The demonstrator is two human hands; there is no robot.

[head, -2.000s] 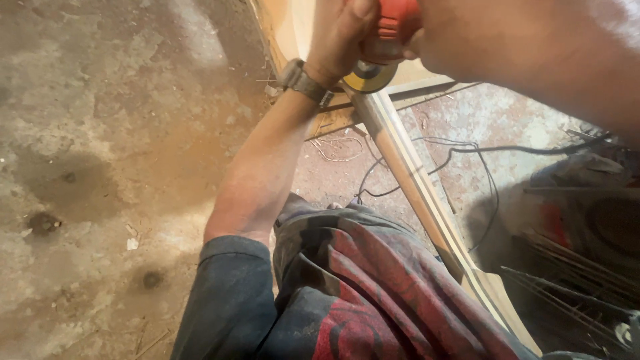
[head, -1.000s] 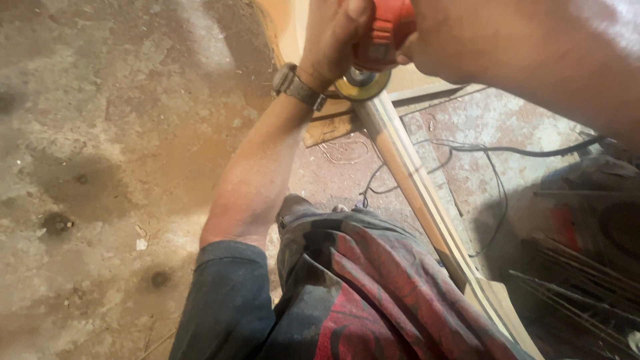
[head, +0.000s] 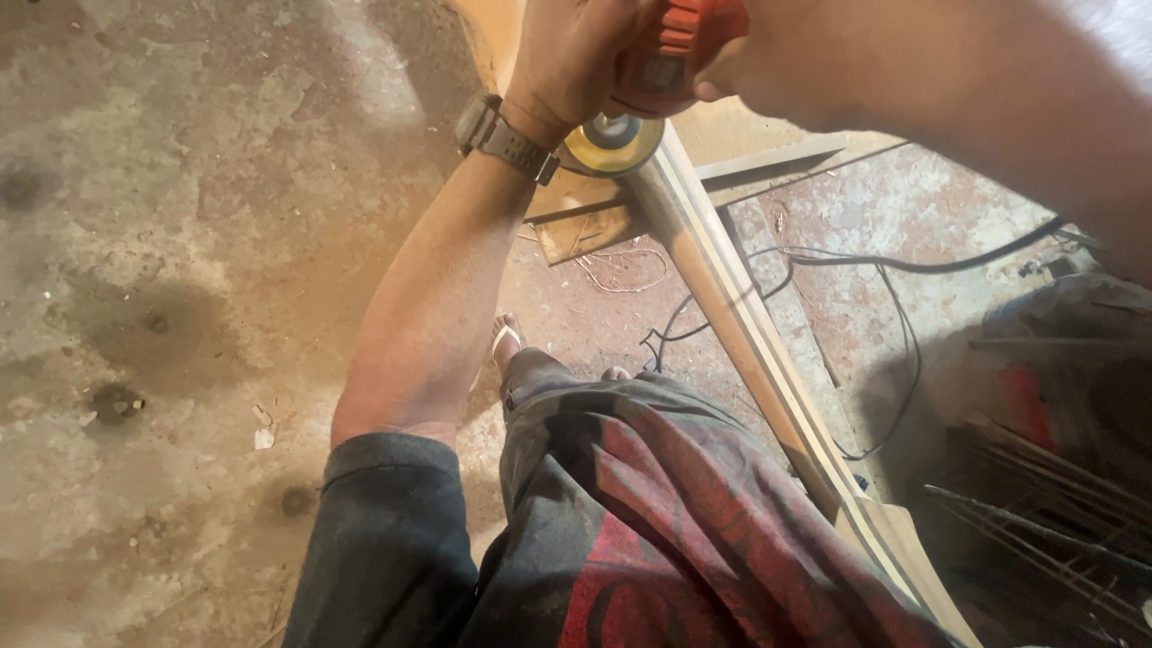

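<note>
My left hand (head: pixel 576 63), with a watch on its wrist, grips a red angle grinder (head: pixel 661 67) at the top of the view. My right hand (head: pixel 747 67) holds the same tool from the other side, its fingers partly hidden by the wrist and frame edge. The grinder's round yellow-rimmed disc (head: pixel 615 144) lies against or just beside the upper part of a long laminated wooden neck (head: pixel 738 315), seemingly a guitar neck. Light and dark strips run lengthwise along it. The neck slants down to the right, past my shirt, and widens into a headstock (head: pixel 909 558).
A wooden board or table (head: pixel 594 234) lies under the work at the top. Black cables (head: pixel 936 267) run over the stained concrete floor (head: pixel 180 270). Thin rods or sticks (head: pixel 1044 531) are piled in shadow at lower right. My sandalled foot (head: pixel 507 337) stands below.
The grinder and both hands have shifted slightly along the upper end of the neck, still gripping. A sandalled foot now shows below my left forearm.
</note>
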